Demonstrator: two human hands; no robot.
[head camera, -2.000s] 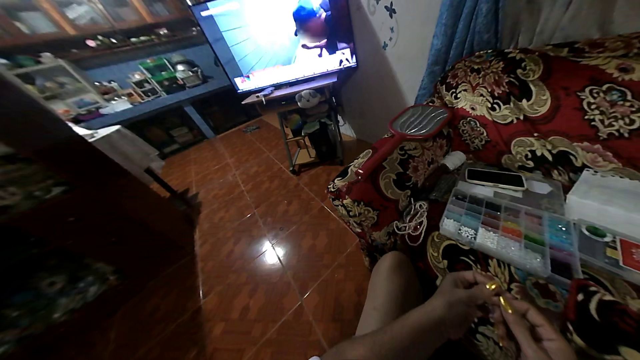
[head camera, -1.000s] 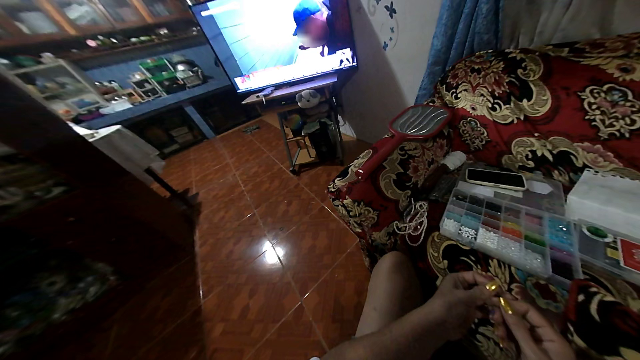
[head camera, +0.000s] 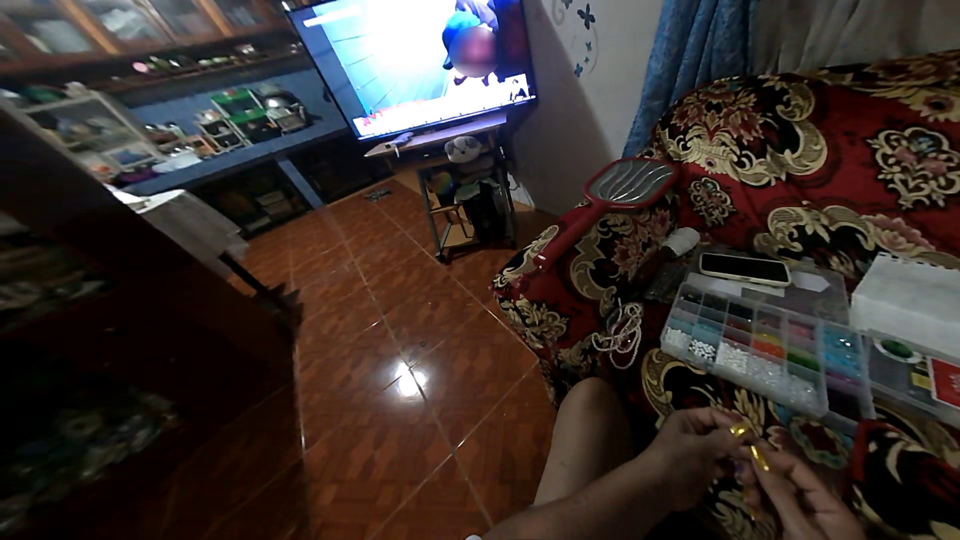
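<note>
At the lower right, my left hand (head camera: 694, 450) and my right hand (head camera: 802, 491) are close together over the patterned sofa. Both pinch something small between their fingertips, too small to make out. Shiny gold-coloured spots show at the fingertips; whether these are nails or pieces held is unclear. Just beyond the hands lies a clear plastic compartment box (head camera: 806, 386) of beads in white, red, green, blue and other colours. A phone (head camera: 744, 269) rests on its clear lid (head camera: 817, 300). Left of the box is a loose tangle of pale bead strands (head camera: 624, 335).
A red electric fly swatter (head camera: 630, 184) lies on the arm of the floral sofa (head camera: 840, 142). White paper or a white box (head camera: 907, 300) sits at the right, beside another clear case (head camera: 904, 375). A television (head camera: 420, 67) stands on a wheeled stand (head camera: 457, 217) beyond the tiled floor.
The picture on the television has changed. Both hands stay in nearly the same place, fingertips together.
</note>
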